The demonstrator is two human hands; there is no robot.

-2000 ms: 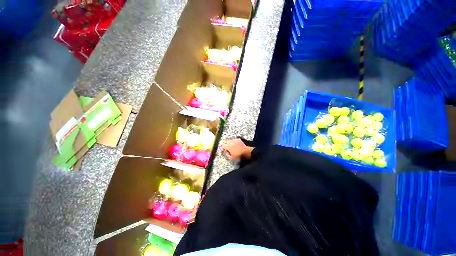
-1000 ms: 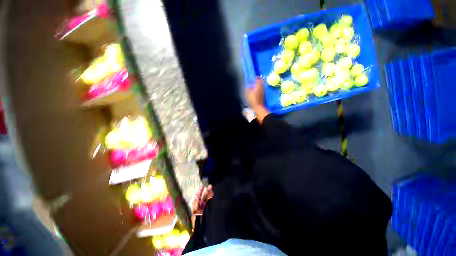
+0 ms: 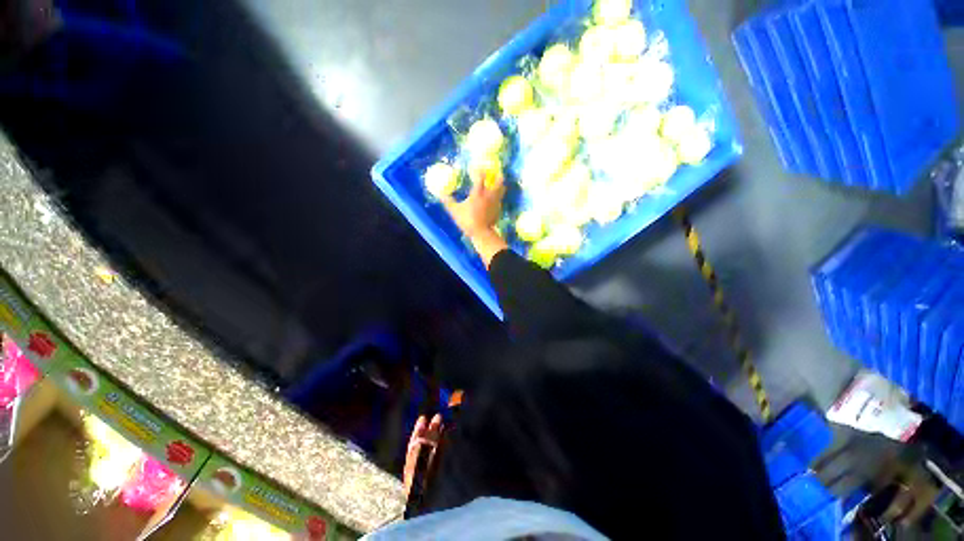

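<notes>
A blue crate (image 3: 634, 201) holds shiny bagged yellow pieces (image 3: 592, 127), many washed out by glare. My right hand (image 3: 481, 211) reaches over the crate's near left side, its thumb apart and its fingertips at the bagged pieces at the left end. Whether it grips the film cannot be told. My left hand (image 3: 423, 452) is low in the view, beside the worktop edge, with its fingers extended and nothing seen in it.
The speckled worktop (image 3: 201, 365) curves along the left. Open green-printed boxes (image 3: 137, 433) at lower left hold yellow and pink bagged pieces. Blue crate stacks (image 3: 846, 95) stand at the right. Black-and-yellow tape (image 3: 724, 306) crosses the floor. Dark shadow lies between worktop and crate.
The view has swung from the box row towards the crate. My right hand has moved from the crate's rim to the bagged pieces inside. My left hand stays low by the worktop edge.
</notes>
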